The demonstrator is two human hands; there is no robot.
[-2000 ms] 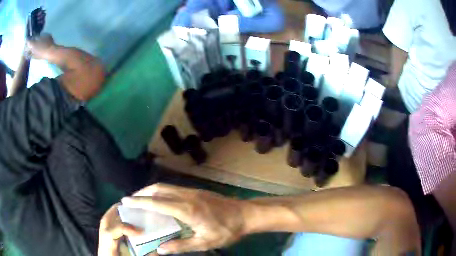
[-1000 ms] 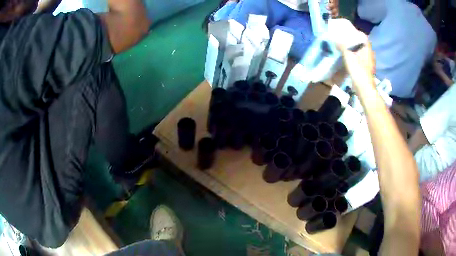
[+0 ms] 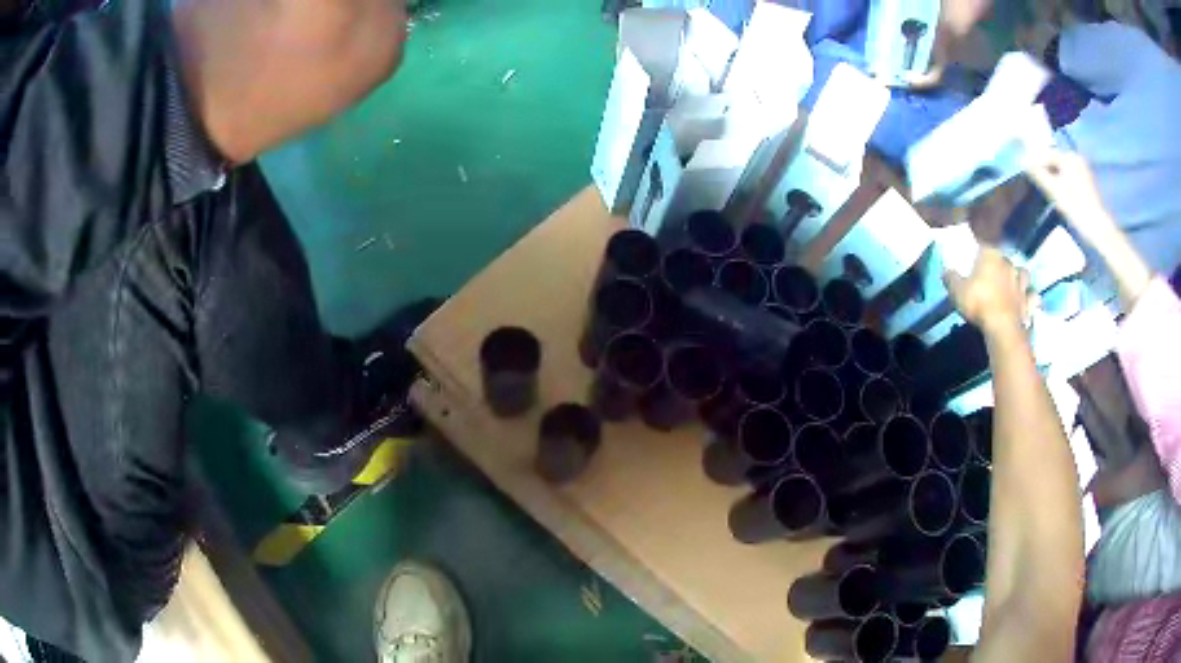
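My right hand (image 3: 995,292) is at the end of my bare arm, reaching in from the lower right. Its fingers are bent beside the pale blue cartons (image 3: 887,246) at the back right; whether they grip one is hidden. My left hand is out of the picture. Many black tubes (image 3: 764,434) stand or lean in a cluster on the cardboard sheet (image 3: 531,279). One black tube lies on top of the cluster. Two tubes (image 3: 510,369) stand apart at the left. Several open cartons (image 3: 641,110) stand behind the cluster with flaps up.
A person in dark clothes (image 3: 104,298) is close at the left. Another person's hand (image 3: 1068,181) is by a tilted carton (image 3: 978,136) at the upper right. More people sit behind the cartons and at the right edge. A shoe (image 3: 422,615) and yellow-black tape (image 3: 330,503) are at the bottom left.
My hands were around a carton at lower left; then my right hand reached to the back cartons. It is now lower and further right. The view has shifted, and my left hand has left the picture.
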